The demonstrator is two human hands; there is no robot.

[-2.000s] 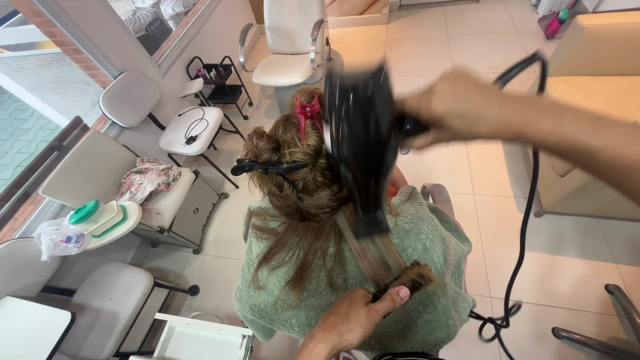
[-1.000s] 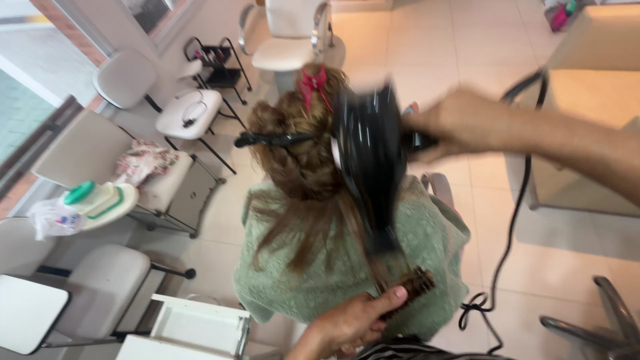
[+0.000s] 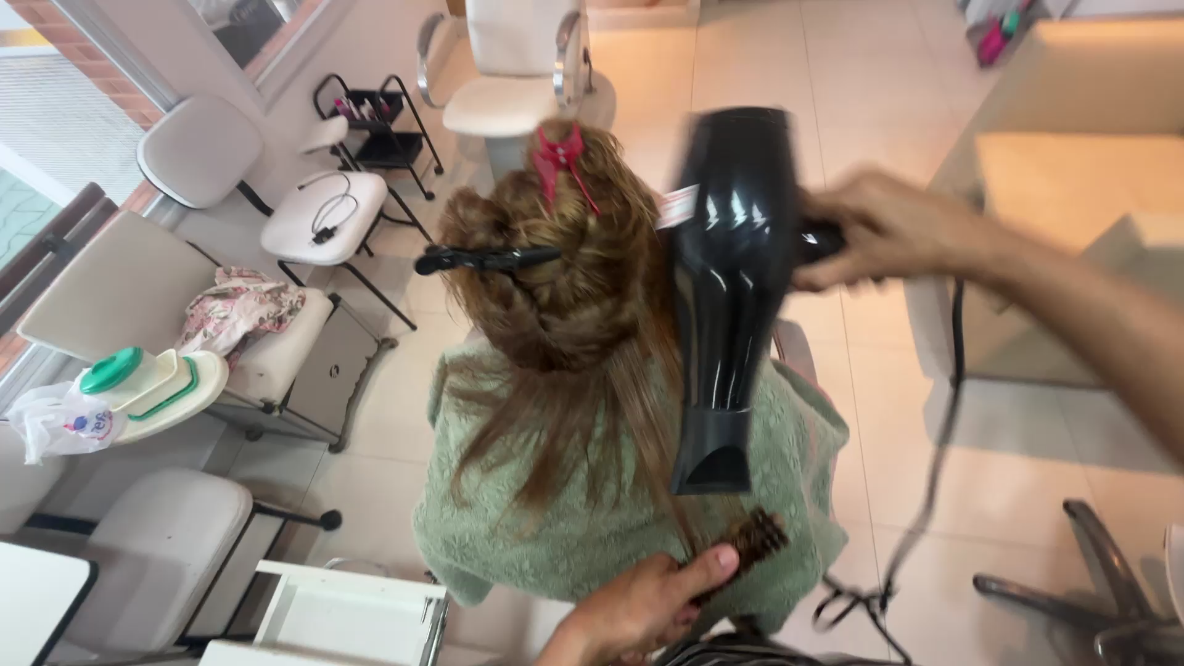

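Observation:
A seated person with sectioned brown hair (image 3: 592,305) wears a green towel (image 3: 555,546) over the shoulders. A pink claw clip (image 3: 560,165) and a black hair clip (image 3: 488,260) hold the upper hair. My right hand (image 3: 874,231) grips the handle of a black hair dryer (image 3: 735,268), whose flat nozzle points down at a strand of hair. Just below the nozzle, my left hand (image 3: 652,601) is closed on a round hairbrush (image 3: 754,546), with the strand's lower end at its bristles.
The dryer's cord (image 3: 943,435) hangs at the right and coils near the floor. An open white drawer (image 3: 342,615) is at lower left. White chairs (image 3: 324,217), a black trolley (image 3: 388,143) and a tray with a green-lidded container (image 3: 153,379) stand left. A swivel-chair base (image 3: 1064,592) is lower right.
The hair dryer in my right hand is now more upright, its nozzle pointing nearly straight down. The left hand still holds the hairbrush at the hair ends.

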